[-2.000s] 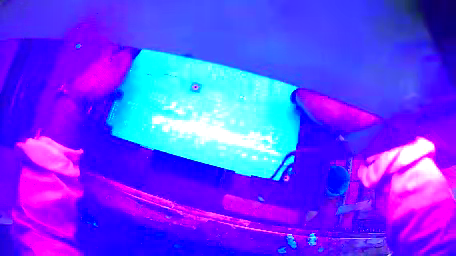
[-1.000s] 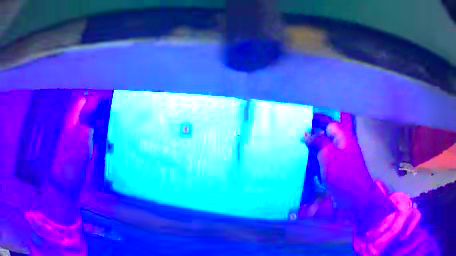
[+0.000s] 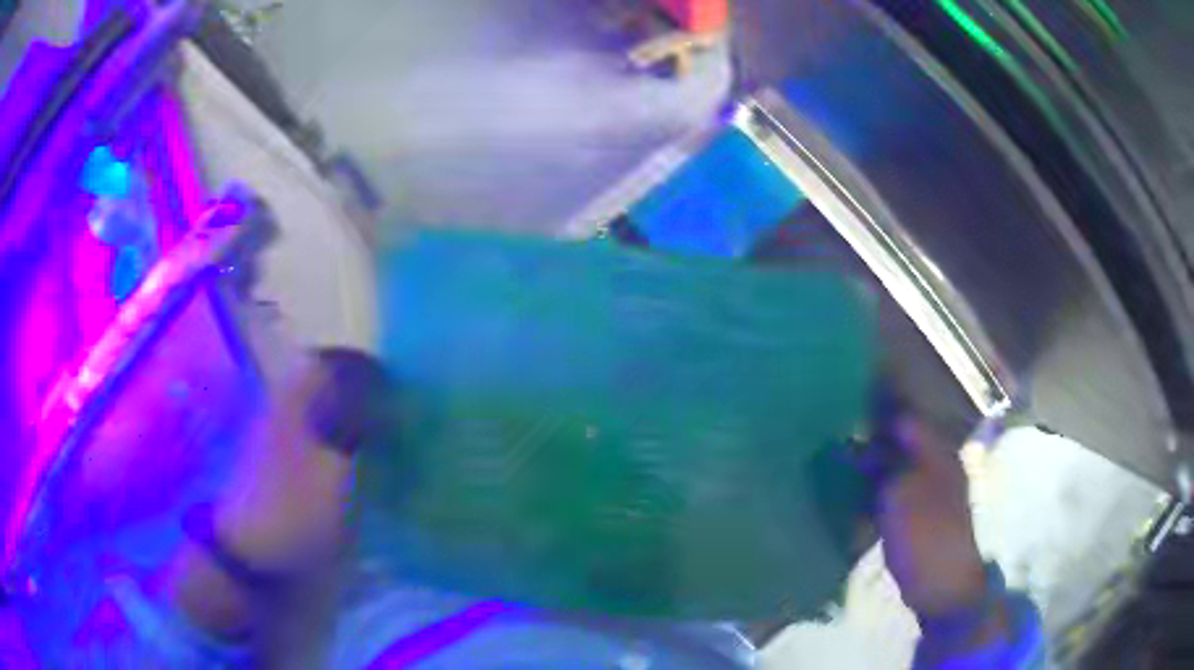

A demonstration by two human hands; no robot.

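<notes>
A flat rectangular circuit board or panel, blue-green and blurred, is held up in front of me at the middle of the view. My left hand grips its left edge, with a dark covering on a fingertip and a dark band at the wrist. My right hand grips its right edge, also with dark fingertip coverings. The fingers behind the board are hidden. A pale blue sleeve cuff shows at my right wrist.
The magenta-lit bench lies at the left, with small cyan cups on it. A metal-edged frame runs diagonally at upper right, beside a blue panel. A red item is at the top. A white surface is at lower right.
The view has swung right, away from the ultraviolet-lit bench. The board has come along in both hands and now looks blue-green instead of bright cyan.
</notes>
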